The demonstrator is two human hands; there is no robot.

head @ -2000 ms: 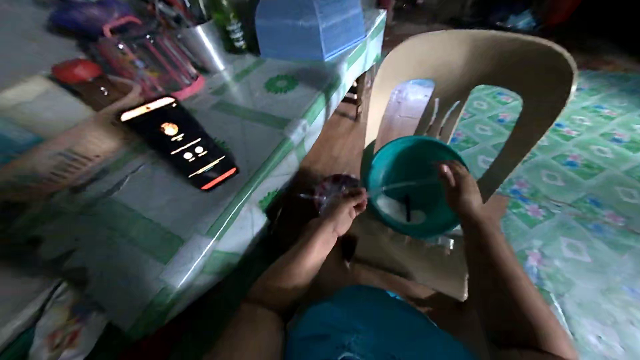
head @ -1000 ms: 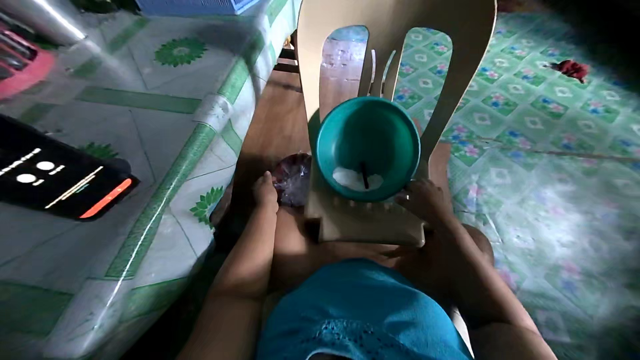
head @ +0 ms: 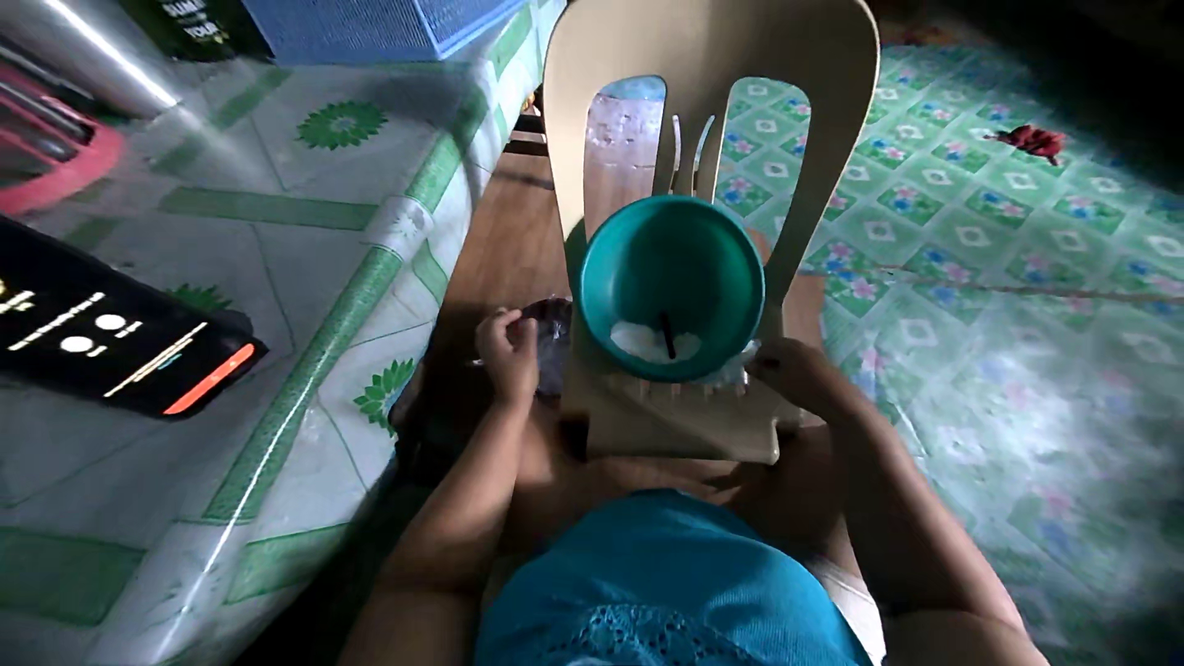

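A teal plastic bowl (head: 684,250) rests tilted toward me on the seat of a beige plastic chair (head: 684,435). Inside it lie white stuff (head: 638,340) and a thin dark stick (head: 668,335). My right hand (head: 786,370) is at the bowl's lower right, its fingers closed on a piece of clear plastic (head: 731,372). Left of the chair seat, my left hand (head: 511,356) is raised with fingers bent beside a clear plastic bag (head: 553,347) with dark parts; whether it pinches anything is unclear.
On the left a table with a green and white cover (head: 305,213) carries a lit phone (head: 111,324), a pink-framed container (head: 55,148), a metal cup (head: 111,55), a bottle (head: 199,28) and a blue basket (head: 351,28). A red cloth-like thing (head: 1034,141) lies on the patterned floor covering.
Two seconds ago both hands were at the bowl with a clear strip stretched between them; now they are apart, the left one left of the chair. The view has shifted strongly.
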